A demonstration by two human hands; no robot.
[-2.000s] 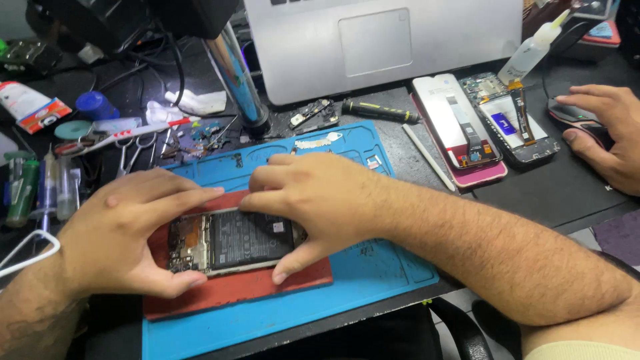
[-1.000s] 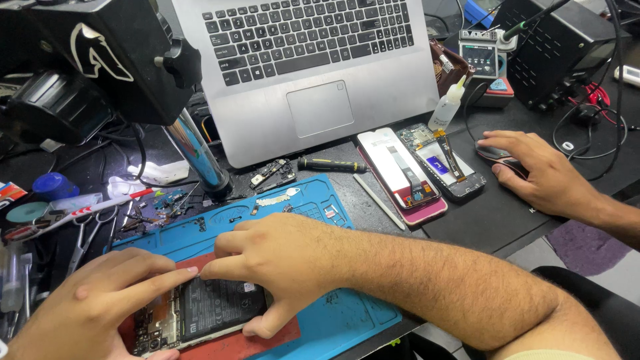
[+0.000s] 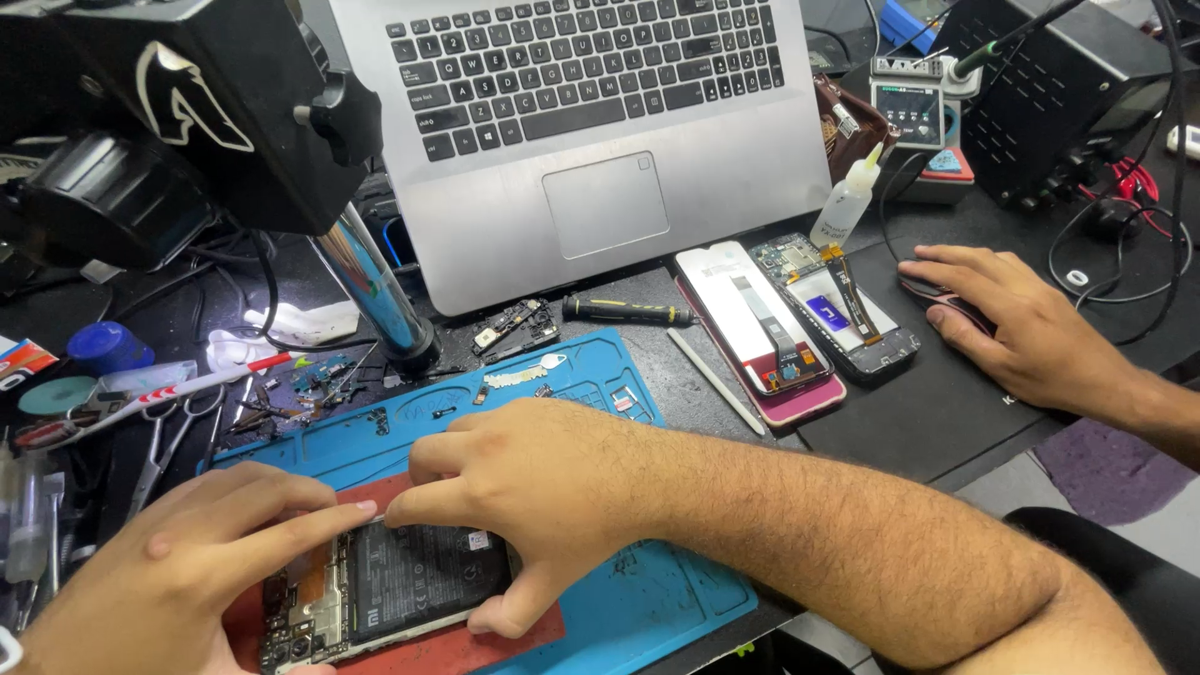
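An opened Xiaomi phone with its black battery (image 3: pixel 422 577) showing lies on a red pad (image 3: pixel 375 489), which rests on a blue silicone repair mat (image 3: pixel 647 600). My left hand (image 3: pixel 202 553) holds the phone's left end, the board side, with a fingertip at the upper edge and the thumb low, partly cut off by the frame. Reaching across from the right, my right hand (image 3: pixel 534 506) spans the battery end, its fingers at the upper edge and its thumb at the lower edge. A white key-like piece and small parts lie on the mat above my hands.
Behind stands a laptop (image 3: pixel 609 206); left of it, a microscope post (image 3: pixel 380 291). Scissors (image 3: pixel 164 450) and syringes lie left. A screwdriver (image 3: pixel 628 310), a white stylus-like stick (image 3: pixel 717 382), a detached screen (image 3: pixel 750 309) and another opened phone (image 3: pixel 844 319) lie right. Another person's hand (image 3: pixel 1012 328) rests on a mouse.
The view has shifted, showing more of the laptop keyboard and the equipment at the right. Both of my hands stay on the phone.
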